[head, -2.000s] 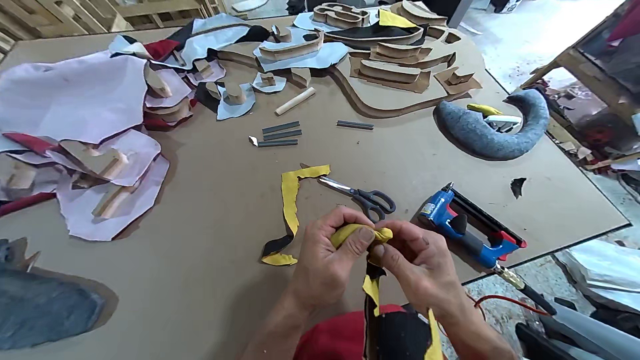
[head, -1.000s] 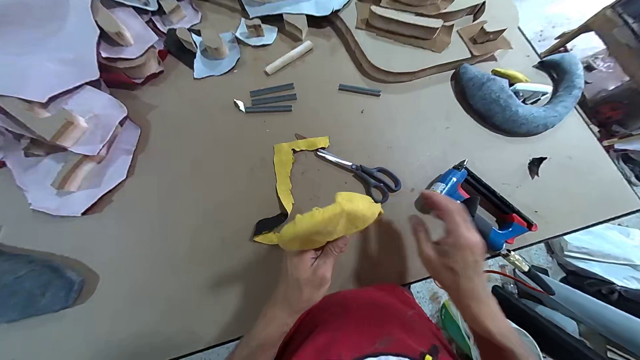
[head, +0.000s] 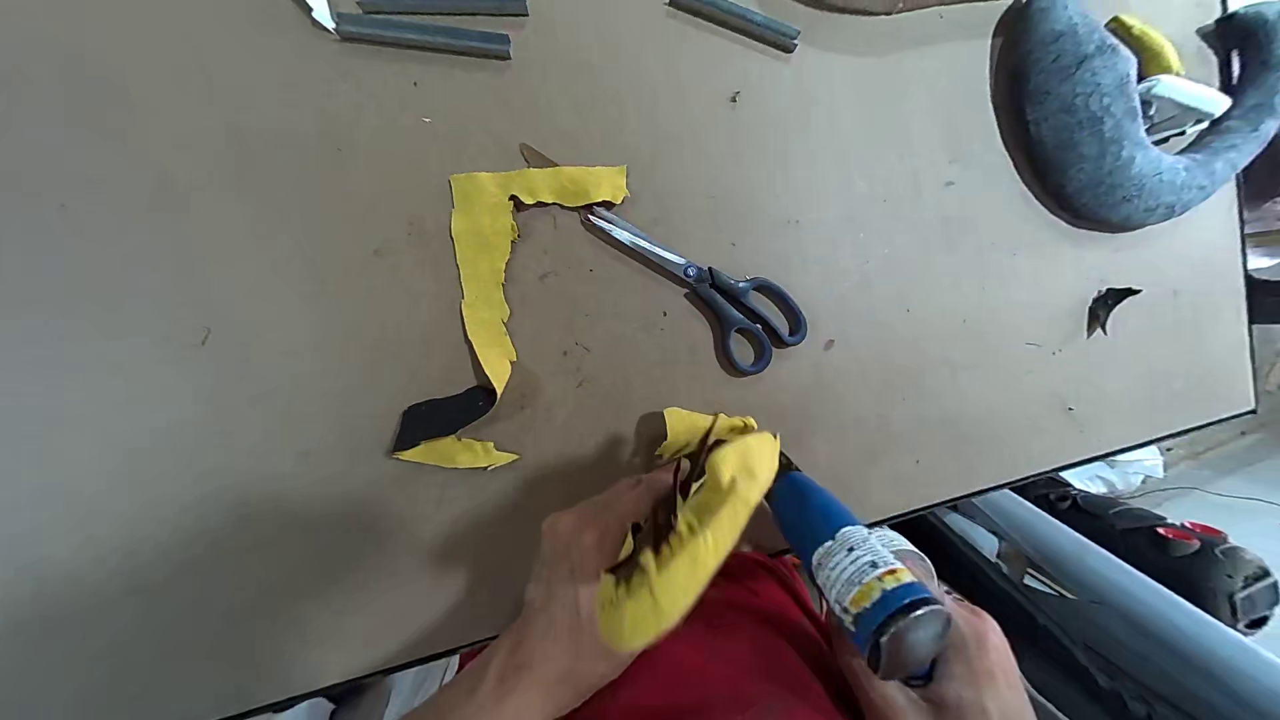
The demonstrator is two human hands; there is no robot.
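My left hand grips a curved yellow-covered piece, whose dark inner side faces left. In my right hand is a blue pneumatic stapler, its nose against or close to the right edge of the yellow piece; contact cannot be told. Beyond my hands, scissors with dark handles lie on the table, blade tips at a yellow fabric strip. That strip bends at a corner and runs down to a black scrap and a small yellow scrap.
A grey curved padded form rests at the upper right, with a yellow object and a white tool inside its curve. Dark strips lie along the top. A dark scrap is near the table's right edge.
My right hand, bare one second ago, now holds the stapler, which has left the table and is at the yellow piece. My left hand has turned that piece. The view has moved closer to the table.
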